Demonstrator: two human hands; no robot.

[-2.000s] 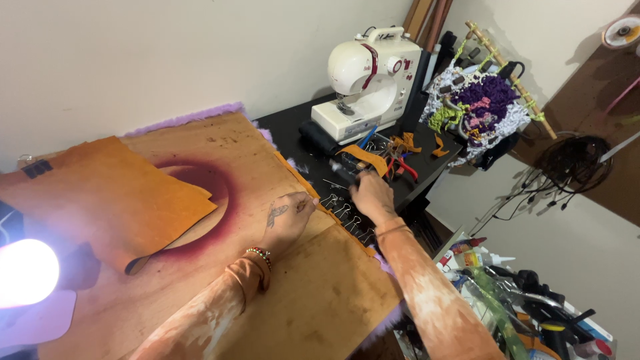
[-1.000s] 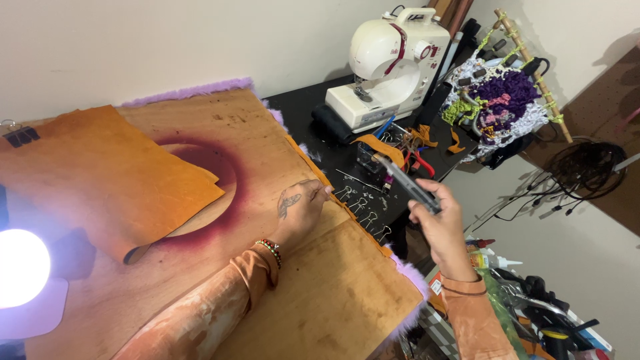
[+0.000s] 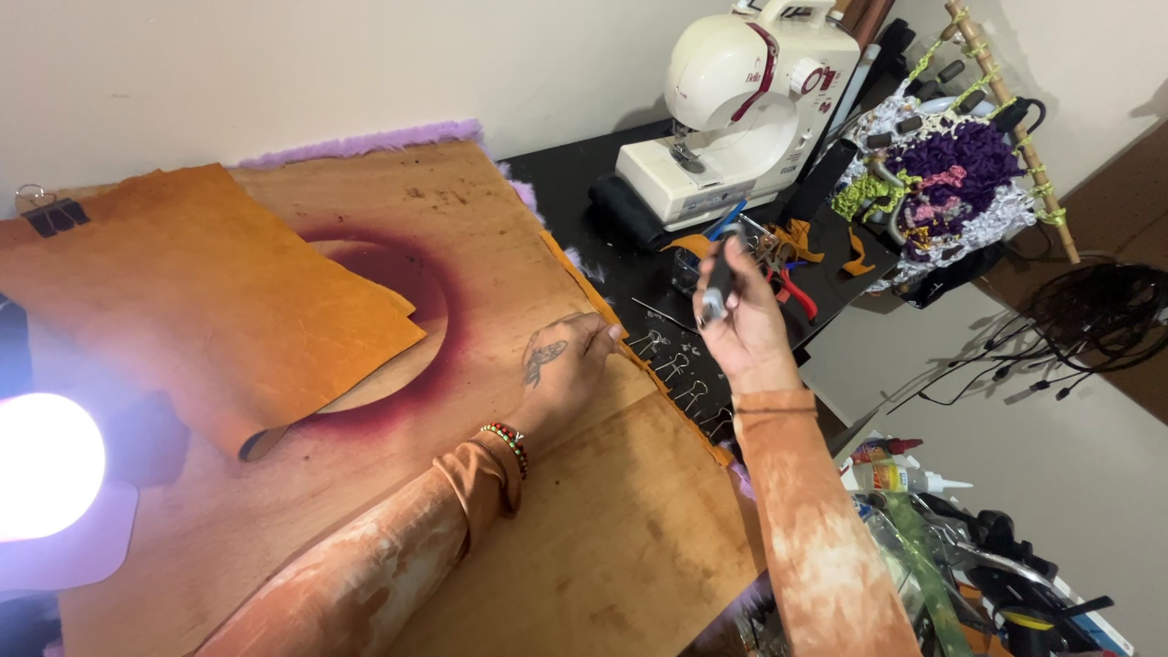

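Note:
My left hand (image 3: 570,370) rests at the right edge of a large tan leather sheet (image 3: 584,511), its thumb and fingertips pinched on the narrow orange leather strip (image 3: 584,278) along that edge. My right hand (image 3: 748,319), raised to the right of the edge, holds a dark-handled tool (image 3: 719,283); its kind cannot be told. Several wire-handled binder clips (image 3: 677,368) line the edge below my left hand. An orange leather piece (image 3: 274,319) with a curled lower corner lies over the dark red ring (image 3: 447,301) on the sheet.
Behind stands a white sewing machine (image 3: 748,100) on a black table (image 3: 575,164). Red-handled pliers (image 3: 798,294) and leather scraps (image 3: 856,255) lie near it. A bright lamp (image 3: 46,465) is at left; bottles and tools crowd the lower right. A black binder clip (image 3: 55,214) grips the leather at upper left.
My right hand has moved from over the clips, out to the right, then back toward the tools beside the sewing machine, still holding the dark tool. My left hand stays at the leather edge.

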